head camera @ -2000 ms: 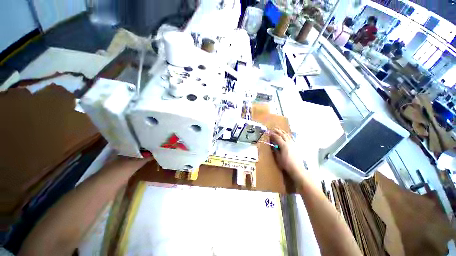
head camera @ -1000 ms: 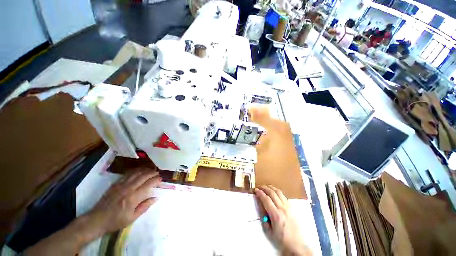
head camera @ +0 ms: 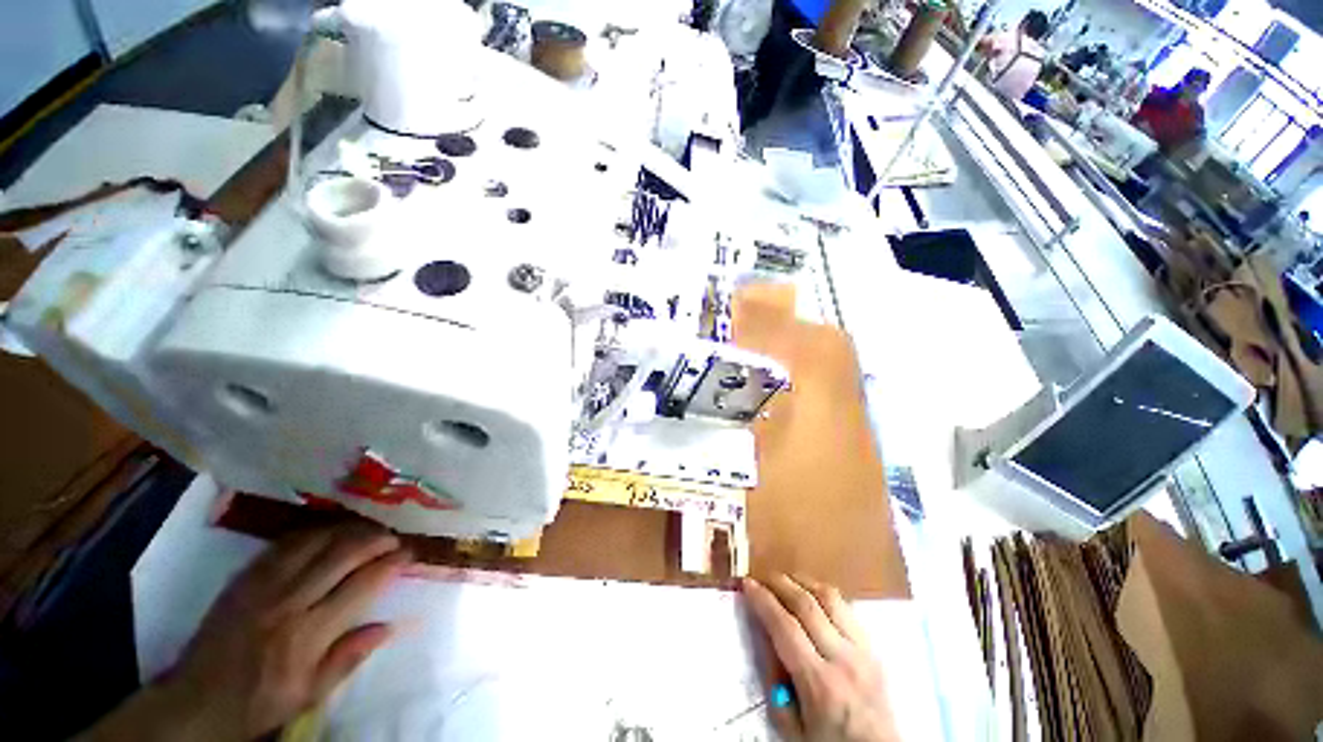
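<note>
The brown bag panel (head camera: 830, 449) lies flat under the pattern sewing machine (head camera: 363, 377) and its yellow-gold clamp frame (head camera: 624, 490). The white template sheet (head camera: 566, 652) lies in front, along the panel's near edge. My left hand (head camera: 283, 631) rests at the panel's near edge at left, fingertips beside the machine head, and holds nothing visible. My right hand (head camera: 827, 660) has its fingertips on the near edge right of the clamp legs. It holds a small tool with a blue-green grip (head camera: 782, 696), its thin tip pointing left over the template.
A tilted control screen (head camera: 1117, 420) stands at right, with a pile of brown panels (head camera: 1059, 631) seen edge-on below it. More brown panels (head camera: 58, 449) lie at far left. Brown thread cones (head camera: 917, 41) stand behind. People (head camera: 1172, 109) work in the far background.
Since the oldest frame both hands have come back to the panel's near edge and the panel lies further right. Since the middle frame the view has moved nearer the machine head; the hands keep their places.
</note>
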